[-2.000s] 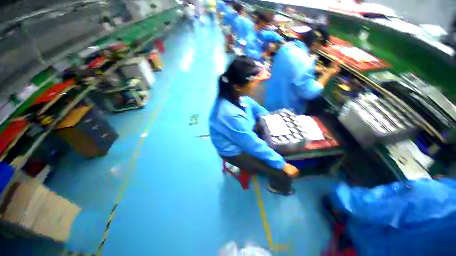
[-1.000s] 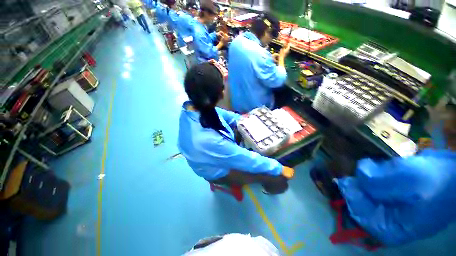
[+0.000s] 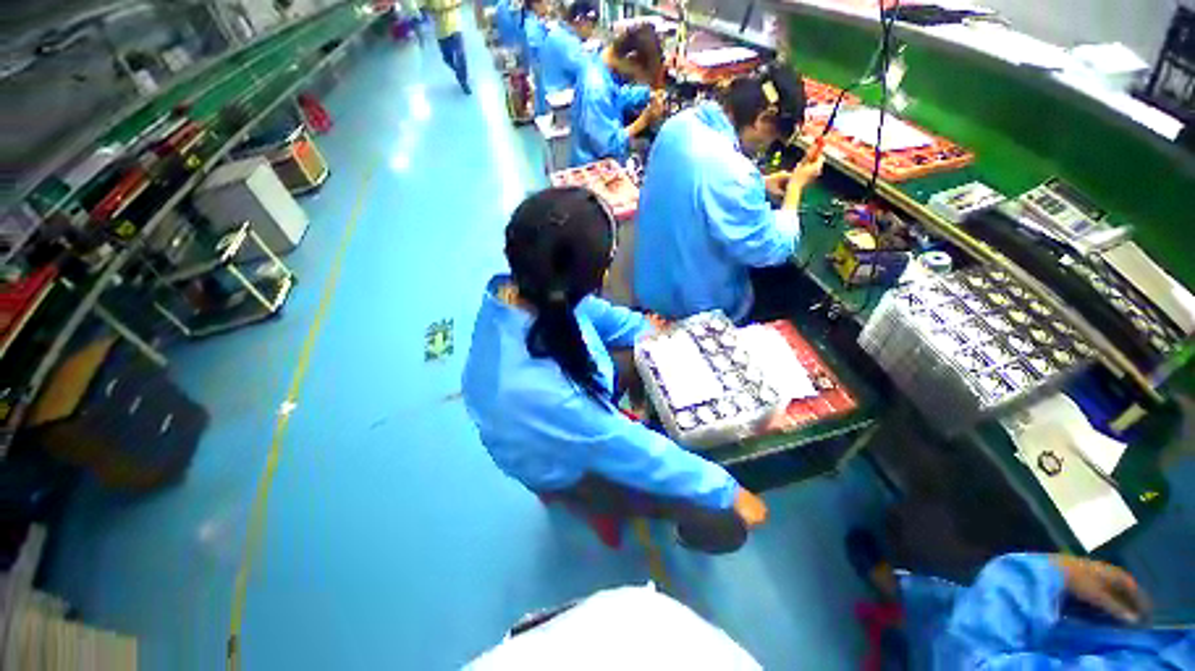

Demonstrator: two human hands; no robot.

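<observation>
Neither of my hands is in view; only a white area, perhaps my clothing, shows at the bottom edge. Nearest in front, a stack of clear trays with round pockets (image 3: 701, 420) stands on a small side table, with a white paper sheet (image 3: 684, 363) on top. A red compartment tray (image 3: 828, 393) lies beside it with paper on it. A larger stack of round-pocket trays (image 3: 950, 380) stands on the green bench to the right. White sheets (image 3: 1094, 505) lie in front of that stack, with a small dark ring on one.
A seated person in light blue (image 3: 524, 393) is directly ahead. Another person's blue sleeve (image 3: 1009, 610) is at the lower right. More workers sit along the bench. A dark cabinet (image 3: 131, 426) and a wheeled rack (image 3: 236, 282) stand left. A person in yellow-green (image 3: 448, 26) stands far down the aisle.
The view has swung right and then slightly back. The white area at the bottom is larger. The person at the lower right sits lower in the frame, with a hand now showing.
</observation>
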